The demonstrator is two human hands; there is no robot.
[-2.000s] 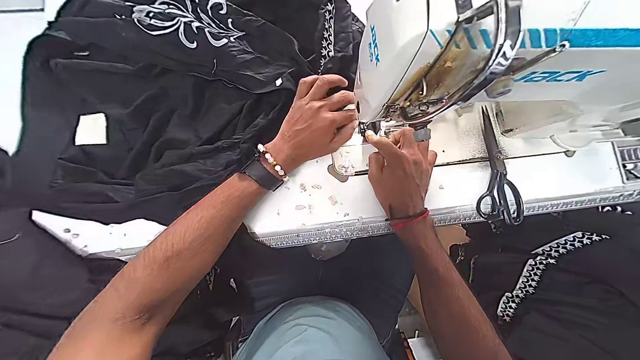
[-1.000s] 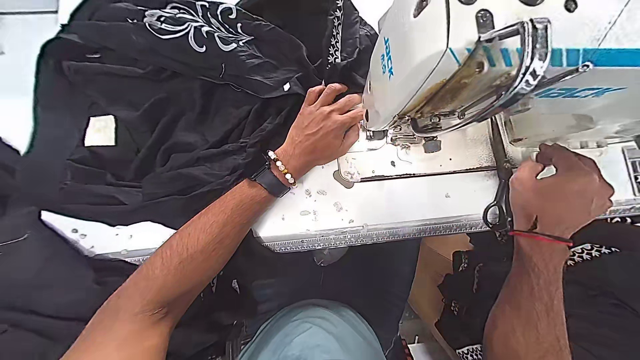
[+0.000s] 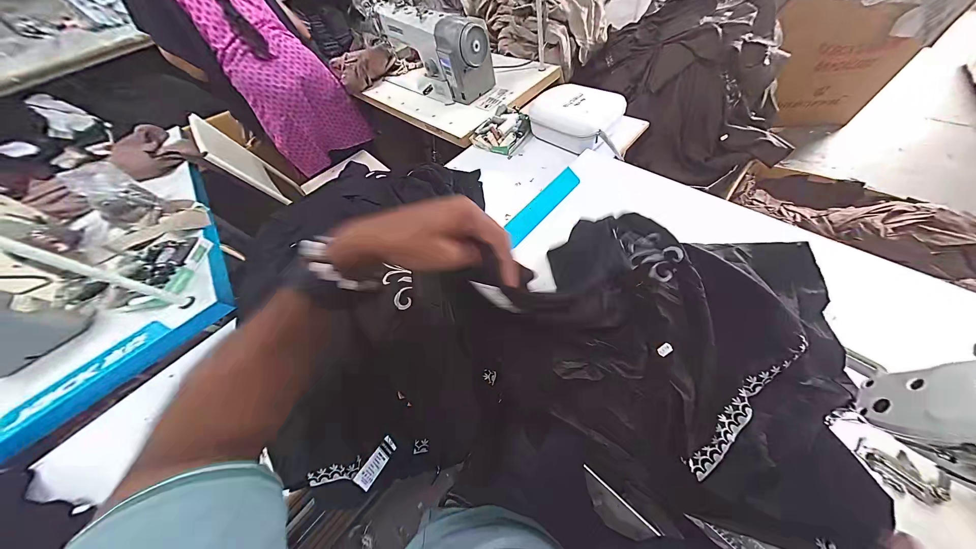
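Observation:
My left hand [image 3: 438,236], blurred and wearing a beaded bracelet and a dark wristband, grips a raised fold of a black garment [image 3: 579,381] with white embroidery. The cloth spreads over the white table and hangs down its near side. A small white sticker [image 3: 665,349] is on the garment, and a printed tag [image 3: 375,462] lies by its lower left edge. At the bottom right corner only a sliver of skin, perhaps my right hand [image 3: 900,540], shows beside the cloth; its fingers are hidden. Part of a white sewing machine [image 3: 919,404] stands at the right edge.
Another sewing machine [image 3: 450,49], a white case [image 3: 577,114] and a tray of thread spools [image 3: 502,133] are beyond the table. A person in pink patterned clothing [image 3: 282,84] is at the upper left. Left lies a cluttered blue-edged table [image 3: 217,252]; a cardboard box [image 3: 842,61] stands at upper right.
The view has swung far to the left. My left hand has left the machine's needle area and now lifts a fold of the black garment. The right hand, over the scissors before, is nearly out of view.

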